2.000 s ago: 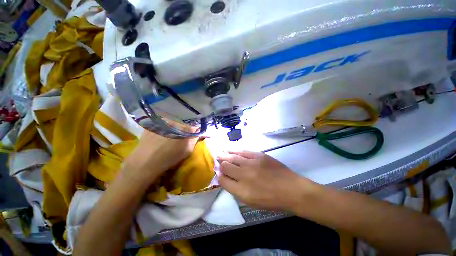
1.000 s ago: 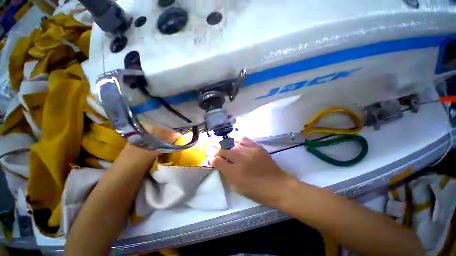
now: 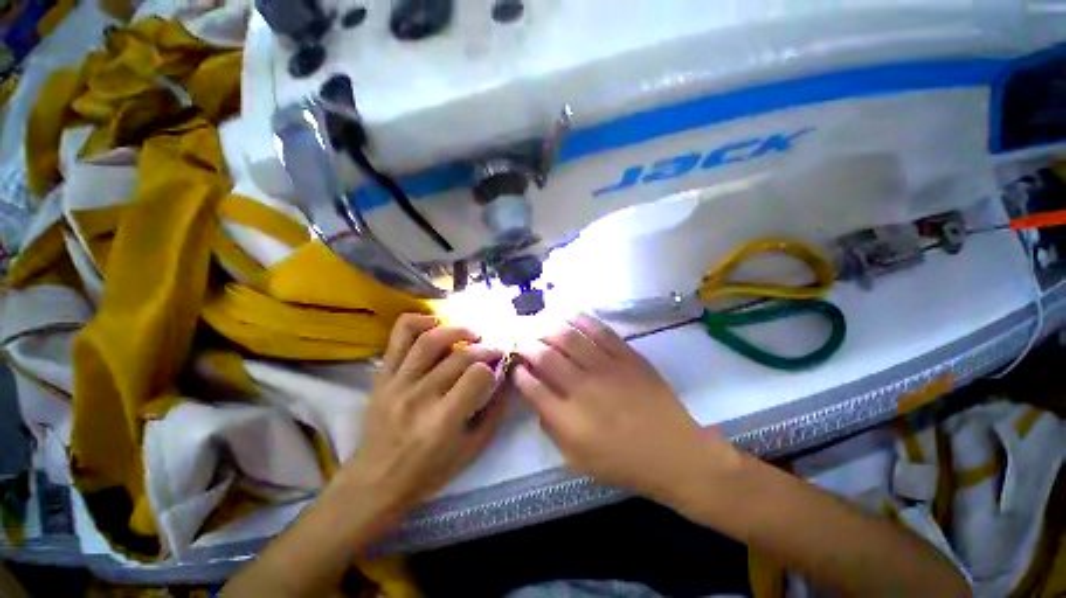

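Observation:
The mustard panel (image 3: 333, 306) runs from the heap at left to the bright light under the needle. Joined white cloth (image 3: 275, 426) lies beside it at lower left. My left hand (image 3: 433, 397) is at the front left of the presser foot area (image 3: 528, 301), fingers bent on the cloth edge. My right hand (image 3: 608, 403) is just right of it, fingertips near the same edge, where a small dark-yellow bit shows between the hands. Glare hides the needle and the cloth there. The white sewing machine (image 3: 748, 117) stands behind my hands.
Scissors with a yellow and a green handle (image 3: 777, 333) lie on the bed right of my right hand. A metal fitting (image 3: 894, 251) and an orange tip (image 3: 1038, 220) are further right. A ruled tape (image 3: 807, 423) follows the front edge. A yellow and white bundle (image 3: 994, 467) lies below right.
My left hand has come out from behind the metal loop to the front, beside my right hand. The white cloth flap that hung in front of the foot has gone from there. The mustard cloth now lies stretched at left.

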